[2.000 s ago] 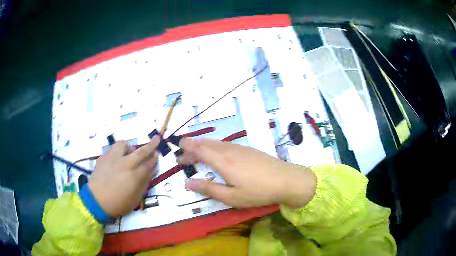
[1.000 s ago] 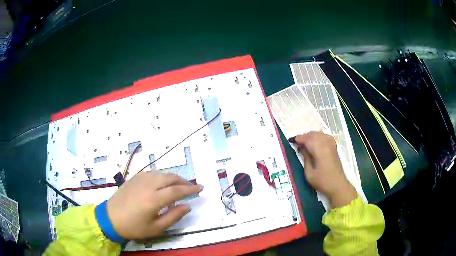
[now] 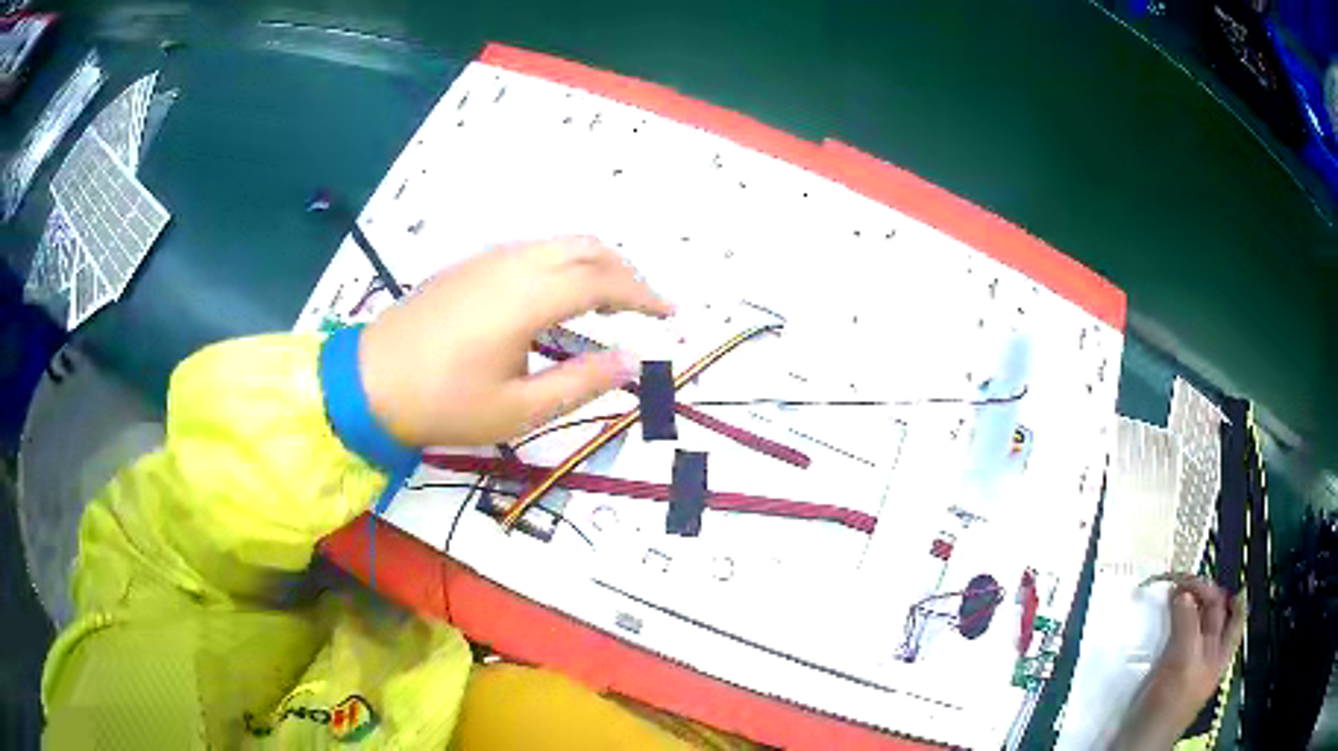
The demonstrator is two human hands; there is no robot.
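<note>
The white chassis plate [image 3: 616, 162] lies tilted on a red-orange frame [image 3: 939, 206]. A multicolour cable [image 3: 580, 451] crosses red wire bundles [image 3: 778, 506]. One black tape piece [image 3: 657, 399] lies across the multicolour cable and a red bundle; another tape piece [image 3: 687, 493] lies across the lower red bundle. A thin dark wire [image 3: 866, 401] runs right from the upper tape. My left hand [image 3: 506, 345] is over the plate, thumb and fingers apart, thumb tip beside the upper tape. My right hand [image 3: 1186, 660] is at the sheets right of the plate, fingers bent; whether it holds anything is unclear.
Pale gridded sheets [image 3: 1142, 499] and black tape strips [image 3: 1244, 514] lie right of the plate. More gridded sheets [image 3: 110, 198] lie at the upper left. A black oval speaker [image 3: 980, 605] and a green circuit board [image 3: 1039, 646] sit near the plate's right end.
The view has turned, so the plate appears rotated. My left hand has lifted off the wires and uncovered two tape pieces. My right hand is still at the sheets, now lower along them.
</note>
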